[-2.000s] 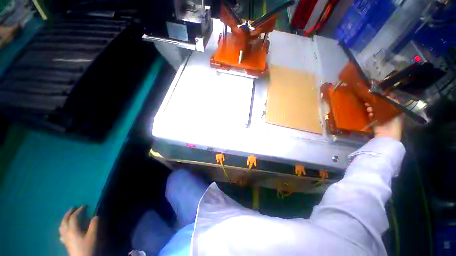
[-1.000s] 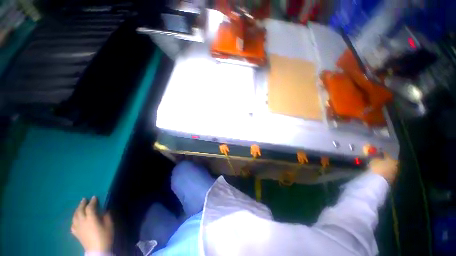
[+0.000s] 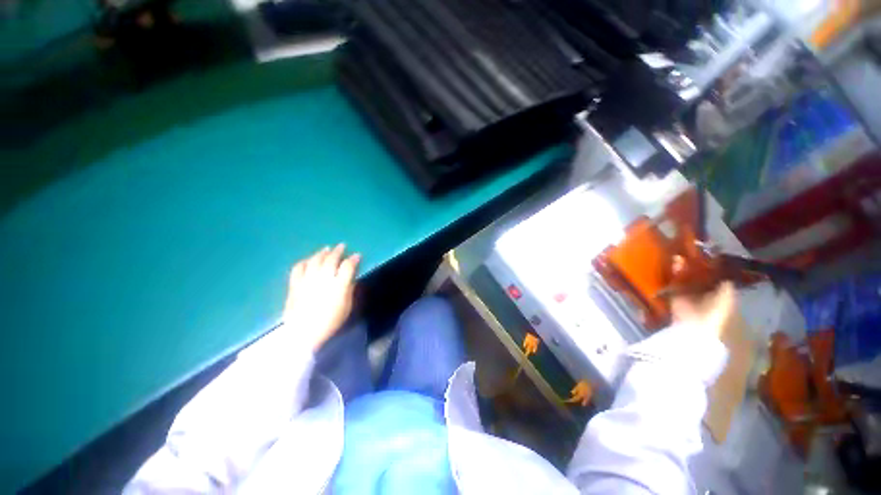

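Note:
My right hand (image 3: 703, 307) is at the near orange fixture (image 3: 645, 263) on the bench machine. Its fingers reach onto the fixture, beside a dark bar; blur hides whether they grip anything. My left hand (image 3: 323, 290) rests at the edge of the green bench (image 3: 193, 222), fingers a little apart, holding nothing. A second orange fixture (image 3: 794, 387) stands farther right on the machine, with dark bars by it.
Black ribbed trays (image 3: 464, 87) are stacked at the bench's far right end. The white-topped machine (image 3: 560, 251) has small orange fittings (image 3: 530, 343) on its front edge. A tan pad (image 3: 729, 387) lies between the fixtures. A white-edged tray (image 3: 290, 48) is at the bench's far side.
The view has turned left towards the bench. My right hand has moved from the machine's front right corner to the other orange fixture. My left hand stays at the bench edge.

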